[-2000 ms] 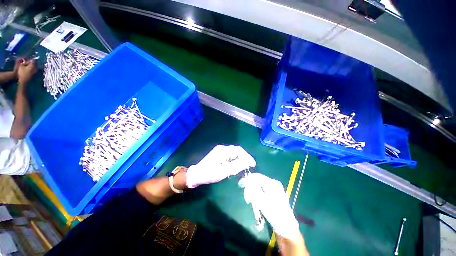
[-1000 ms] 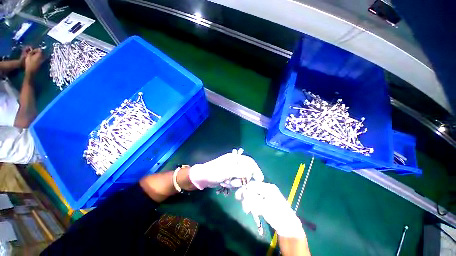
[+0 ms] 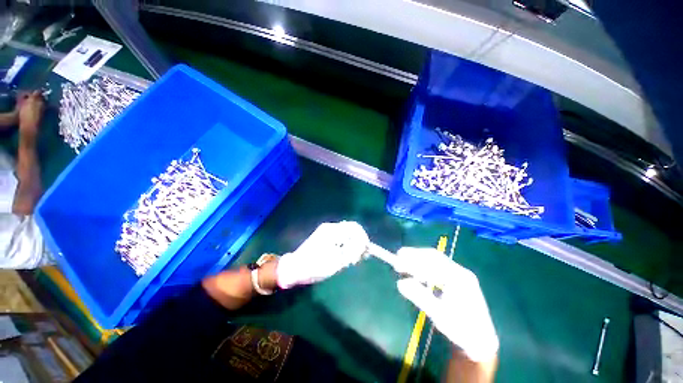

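My left hand (image 3: 323, 253), in a white glove, is closed on one end of a rod part (image 3: 383, 255) over the green bench. My right hand (image 3: 448, 295), also in a white glove, pinches the other end of the same rod between thumb and fingers. The rod spans the gap between the two hands. Glare on the gloves hides whether either hand holds more rods. The large blue bin (image 3: 280, 149) at left holds a heap of pale rods (image 3: 168, 213). The smaller blue bin (image 3: 404, 182) at right holds another heap (image 3: 475, 173).
A small blue tray (image 3: 597, 201) with a few rods is beside the right bin. A lone rod (image 3: 601, 346) lies at far right. A metal rail (image 3: 341, 162) runs behind the hands. A loose rod heap (image 3: 93, 108), a paper sheet (image 3: 87, 57) and a person's arm (image 3: 28, 153) are at upper left.
My right hand has moved right, away from my left hand, and a rod now shows stretched between them. Before, the hands were together. The view has shifted slightly.
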